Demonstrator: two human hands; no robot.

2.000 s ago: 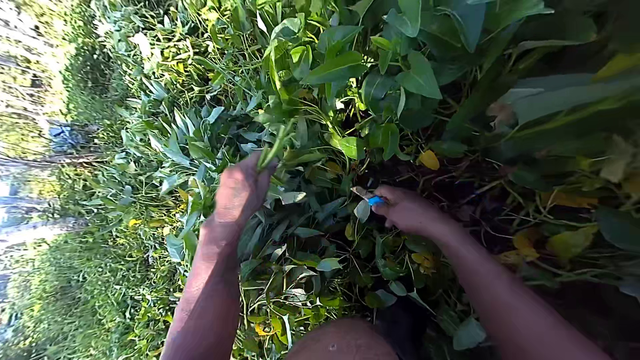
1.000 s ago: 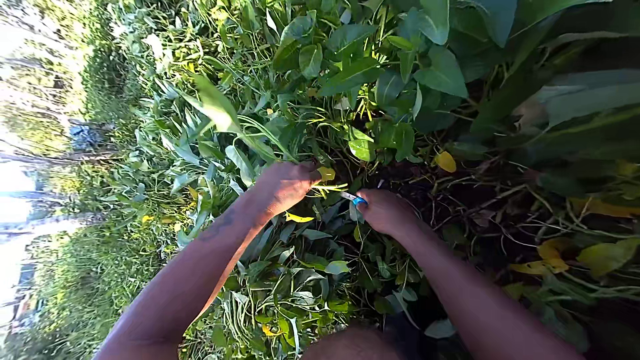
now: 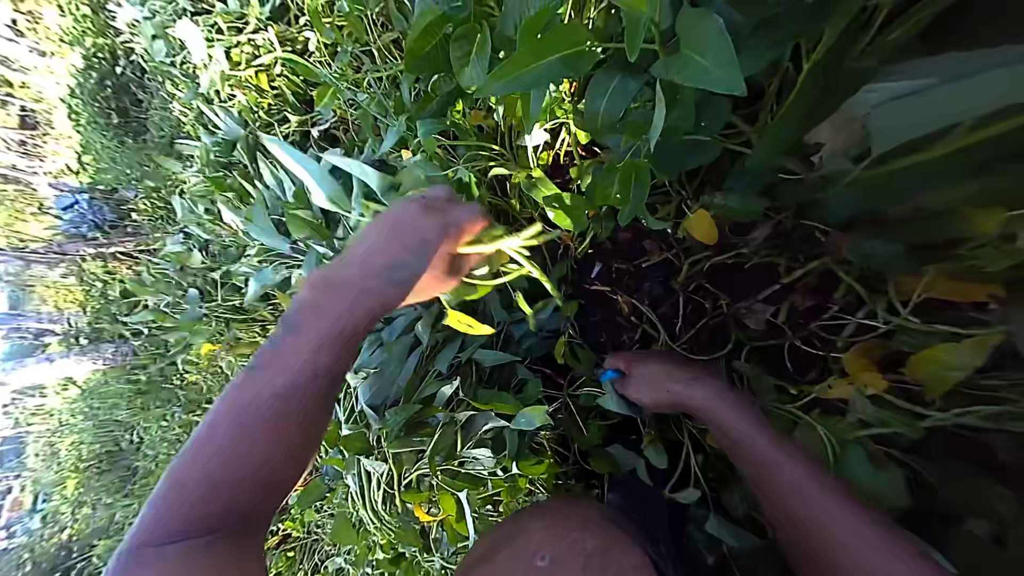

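Note:
My left hand [image 3: 432,240], somewhat blurred, is closed around a bunch of green leafy stems [image 3: 512,248]; their ends stick out to its right and their leaves to its upper left. Lower right of it, my right hand [image 3: 660,382] is closed on a small tool with a blue handle [image 3: 611,374]; the rest of the tool is not visible. A yellow leaf [image 3: 467,322] hangs just below my left hand. Dark ground [image 3: 640,280] with thin pale vines lies above my right hand.
Dense broad-leaved green plants [image 3: 552,60] grow across the top and middle. Yellowed leaves [image 3: 952,364] and trailing vines lie at the right. My bare knee [image 3: 556,540] shows at the bottom. A blue object [image 3: 80,212] and tree trunks stand far off at the left.
The hands were close together at the stems one second ago and are now apart. My left hand has moved up with the stems, my right hand down with the blue-handled tool.

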